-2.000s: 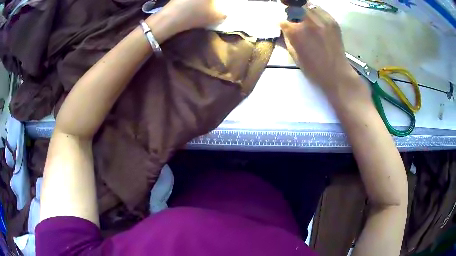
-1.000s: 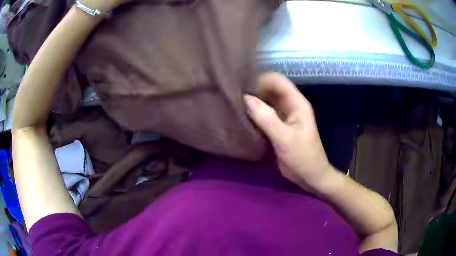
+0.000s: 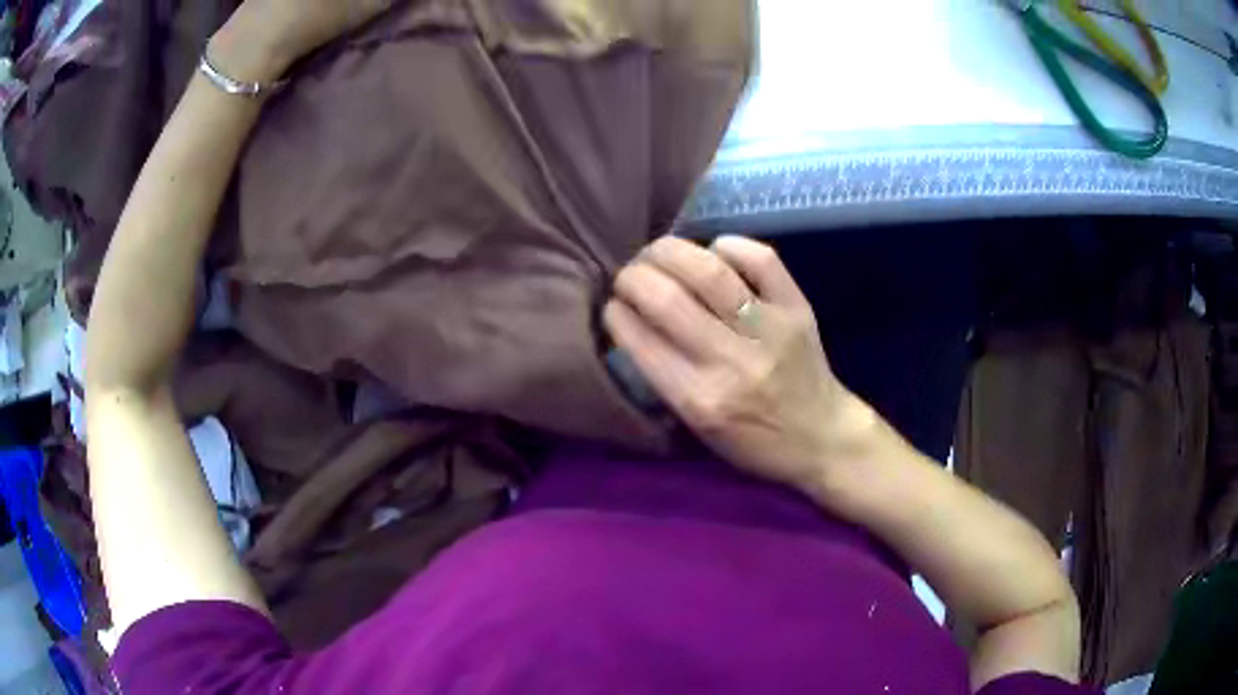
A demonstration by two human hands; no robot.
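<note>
A brown garment panel (image 3: 394, 204) lies in folds over the table's front edge and hangs toward my lap. My right hand (image 3: 720, 340) has its fingers curled on the panel's right edge, just below the table edge, with a small dark patch under the fingers. My left hand (image 3: 306, 21) is at the top left on the brown cloth, partly cut off by the frame's top edge; its fingers are not clear. The sewing machine's needle area is out of view.
The white table (image 3: 869, 68) has a ruler-marked front edge (image 3: 950, 183). Shears with green and yellow handles (image 3: 1107, 102) lie at the top right. Stacked brown pieces (image 3: 1086, 448) are below table level at the right. Brown and white cloth (image 3: 353, 502) is heaped at the lower left.
My right hand has left the needle area and come down to the panel's edge, its fingers now closed there. My left hand has moved left. The panel is spread lower, toward my lap.
</note>
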